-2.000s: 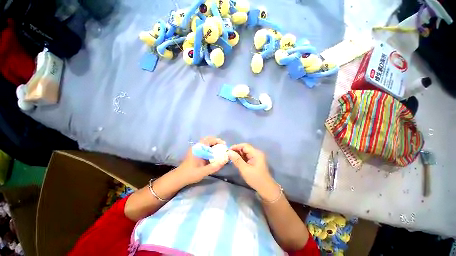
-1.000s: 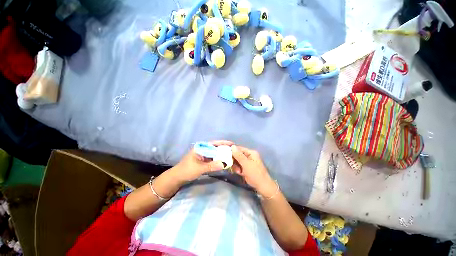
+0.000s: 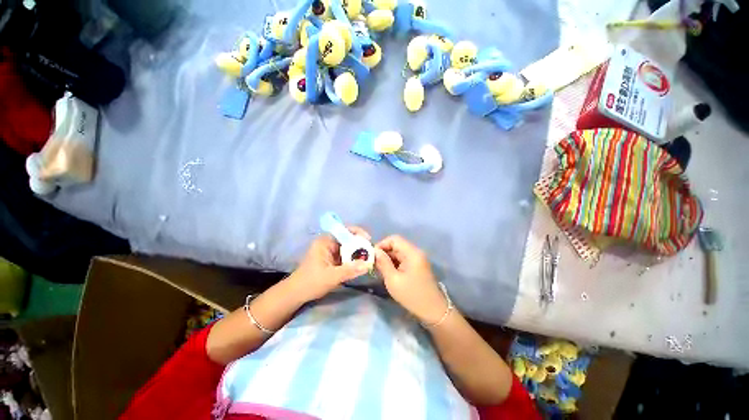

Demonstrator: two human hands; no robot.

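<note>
My left hand (image 3: 322, 264) holds a plush piece (image 3: 355, 248) with a blue band pointing up and away, and a pale ball end with a dark round patch facing up. My right hand (image 3: 405, 275) is at the ball's right side with its fingertips pinched together. Whether a needle or thread is between them is too small to tell. A single plush piece (image 3: 407, 162) with a blue tab lies on the grey-blue cloth beyond my hands. A heap of blue-and-yellow plush pieces (image 3: 334, 43) lies at the far side, with a smaller group (image 3: 484, 80) to its right.
On the right lie a striped cloth pouch (image 3: 626, 190), a white and red box (image 3: 628, 93), a silver tool (image 3: 549, 271) and a small brush (image 3: 710, 267). Open cartons stand at the left (image 3: 115, 328) and right of my lap. A tissue pack (image 3: 71, 141) sits at the left edge.
The held plush piece has turned: its blue band now points upward and its dark patch faces up. My right fingertips stay close beside the ball. The whole view has shifted slightly.
</note>
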